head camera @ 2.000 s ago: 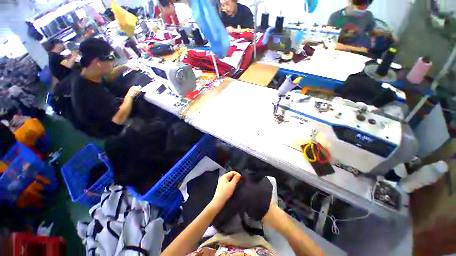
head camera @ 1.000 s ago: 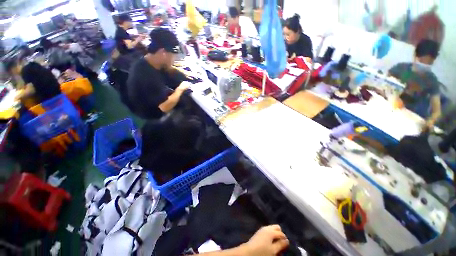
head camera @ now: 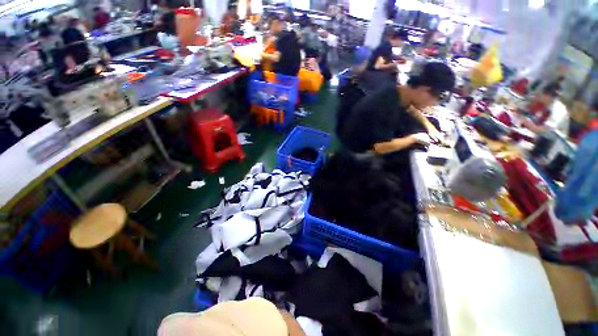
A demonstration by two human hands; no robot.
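Observation:
No hand of mine shows clearly. A beige, rounded shape [head camera: 226, 319], perhaps my sleeve, is at the bottom edge, with a sliver of skin beside it; the rest is cut off. Just above and right, a black garment piece [head camera: 328, 285] lies spread over white pieces. A large heap of white-and-black panelled pieces [head camera: 256, 226] lies behind it to the left. A large blue crate [head camera: 357, 241] full of black cloth [head camera: 364, 193] stands to the right of the heap.
A small blue basket [head camera: 303, 141] stands behind the heap. A red stool [head camera: 215, 139] and round wooden stool [head camera: 98, 225] stand left, by the opposite table [head camera: 85, 147]. A white table [head camera: 488, 289] runs along the right. A person in black [head camera: 387, 118] sits beyond the large crate.
The view has swung left, bringing in the opposite table and wooden stool. The near sewing machine has left view. Both hands seen on black cloth earlier, then one, are now out of the picture.

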